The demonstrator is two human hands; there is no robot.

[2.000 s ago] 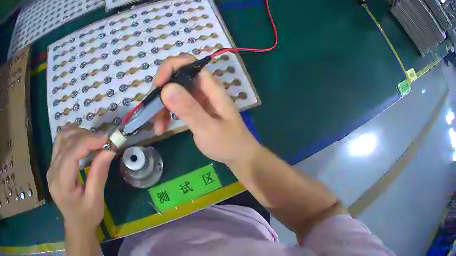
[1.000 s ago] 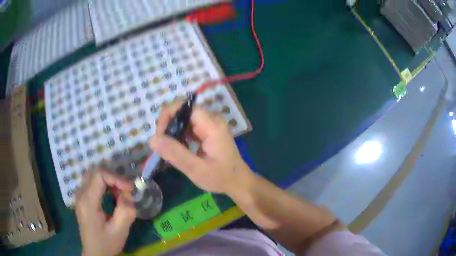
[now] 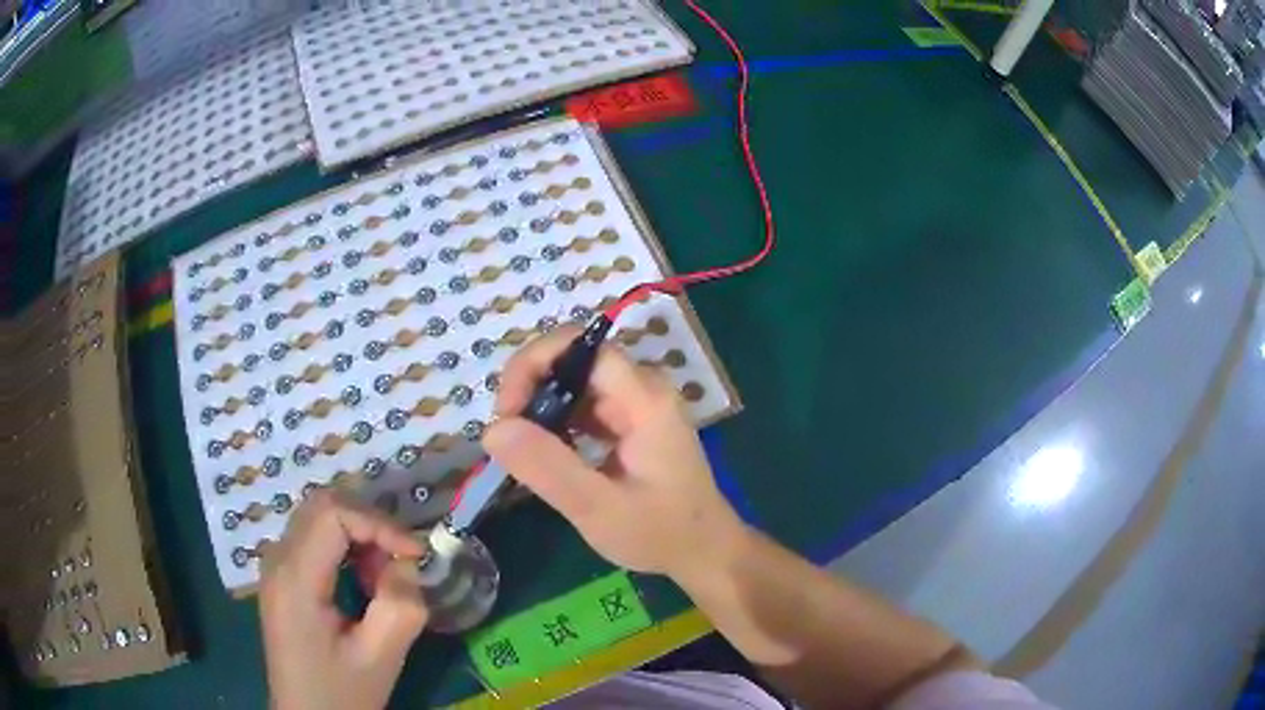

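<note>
My right hand (image 3: 604,444) is closed around the test probe (image 3: 558,398), which has a black grip, a clear-grey front and a white tip block (image 3: 444,538) pointing down-left. My left hand (image 3: 340,590) is beside the tip, thumb and forefinger close together; a small silver part seems to be between them, partly hidden. The squat clear dispenser bottle (image 3: 476,590) stands below the tip, partly covered by it. The component tray (image 3: 402,326) lies behind the hands, with rows of silver discs and tan strips. A red wire (image 3: 751,153) runs from the probe's rear.
A cardboard sheet (image 3: 70,458) with loose silver parts lies at the left. More filled trays (image 3: 486,63) lie behind, beside a red label (image 3: 629,101). A green label (image 3: 562,631) lies near the front edge. Stacked boards (image 3: 1158,104) and a white rod (image 3: 1020,39) are at the upper right.
The view has shifted, so the trays behind and the red label show more fully. Both hands and the probe tip are now over the bottle, where earlier they were to its upper left.
</note>
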